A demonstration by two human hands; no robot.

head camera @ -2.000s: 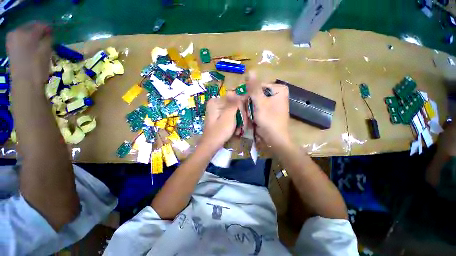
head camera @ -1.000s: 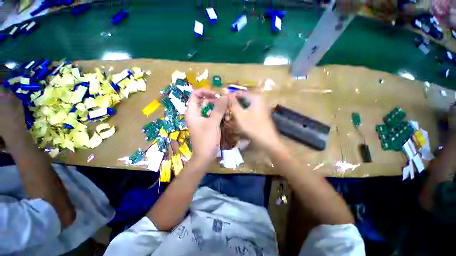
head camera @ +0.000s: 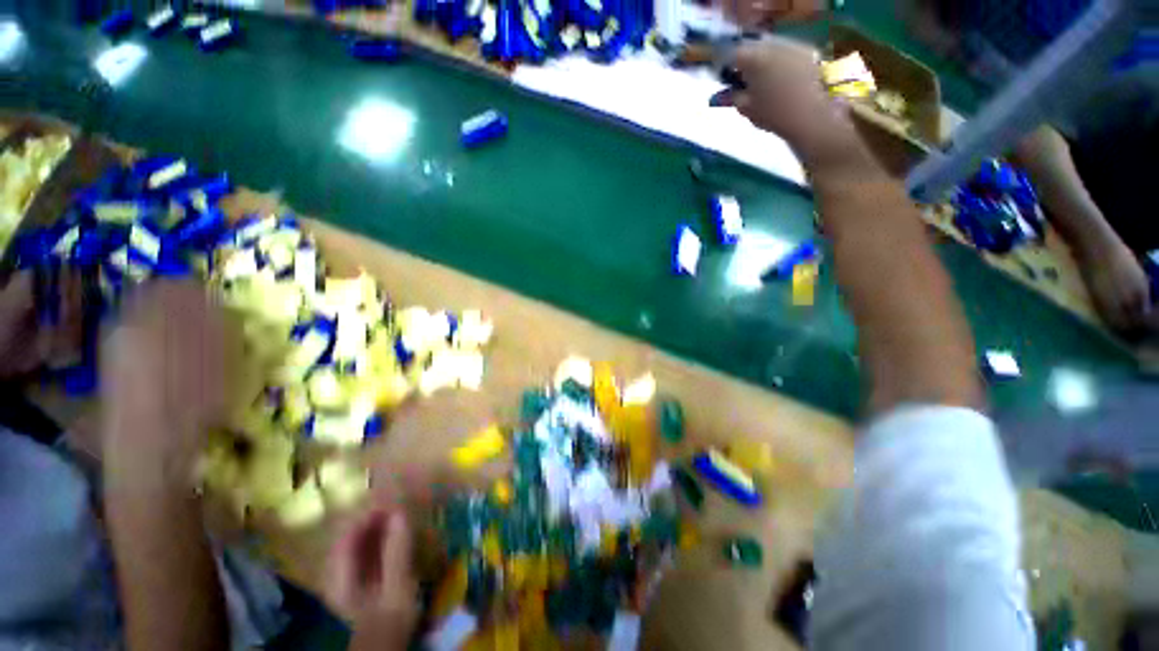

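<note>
My right hand [head camera: 786, 87] is reached far forward over the green belt, closed on a small dark piece [head camera: 727, 87] at its fingertips. My left hand [head camera: 376, 557] is low over the brown bench, left of the board heap; it is blurred, and I cannot tell whether it holds anything. The heap of green wired boards [head camera: 578, 534] with white and orange-yellow pieces lies right of it. A blue battery pack [head camera: 728, 478] lies at the heap's right side, and a small green board [head camera: 742, 551] lies below it.
Yellow backing paper [head camera: 305, 369] and blue packs [head camera: 140, 223] are piled at left, with another person's blurred arm [head camera: 165, 407] over them. The green belt [head camera: 572, 191] carries scattered packs. Beyond it are more packs, a box [head camera: 896, 108], a grey post [head camera: 1017, 95] and other people's hands.
The view has swung left and tilted. My hands have parted: the right has gone from the bench to across the belt, and the left is lower, left of the heap.
</note>
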